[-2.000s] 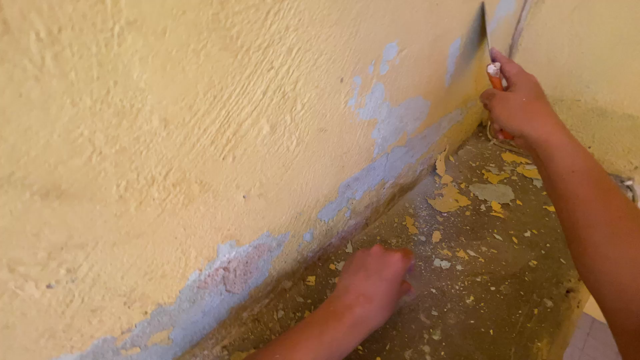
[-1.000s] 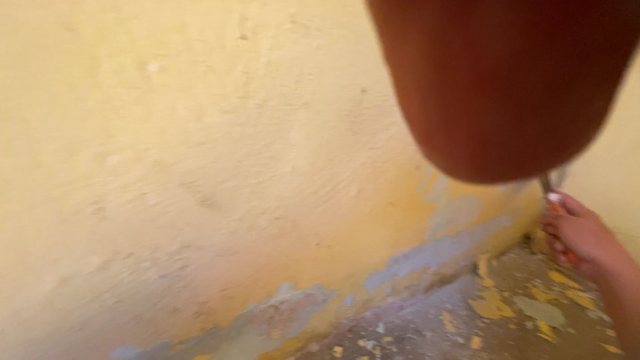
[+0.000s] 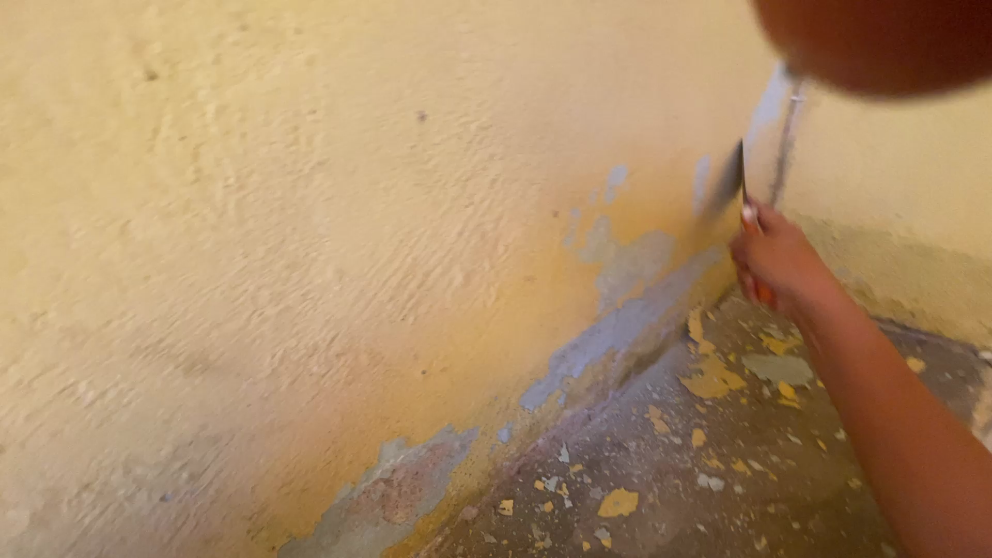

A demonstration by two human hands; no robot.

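Note:
My right hand grips the orange handle of a scraper, whose thin metal blade points up close against the yellow painted wall near the corner. Bluish-grey patches show where paint is gone along the wall's lower part. A blurred, dark reddish-brown rounded shape fills the top right, very close to the camera; it looks like skin, but which part of my left hand or arm it is cannot be told. No fingers of the left hand show.
Yellow and grey paint flakes lie scattered over the dark, dusty floor-like surface at the wall's foot. A second yellow wall meets the first at the right, with a thin dark line running down near the corner.
My left hand, above the flaked surface two seconds ago, has left that place. The large blurred shape covers less of the view than a second ago. My right hand keeps hold of the scraper.

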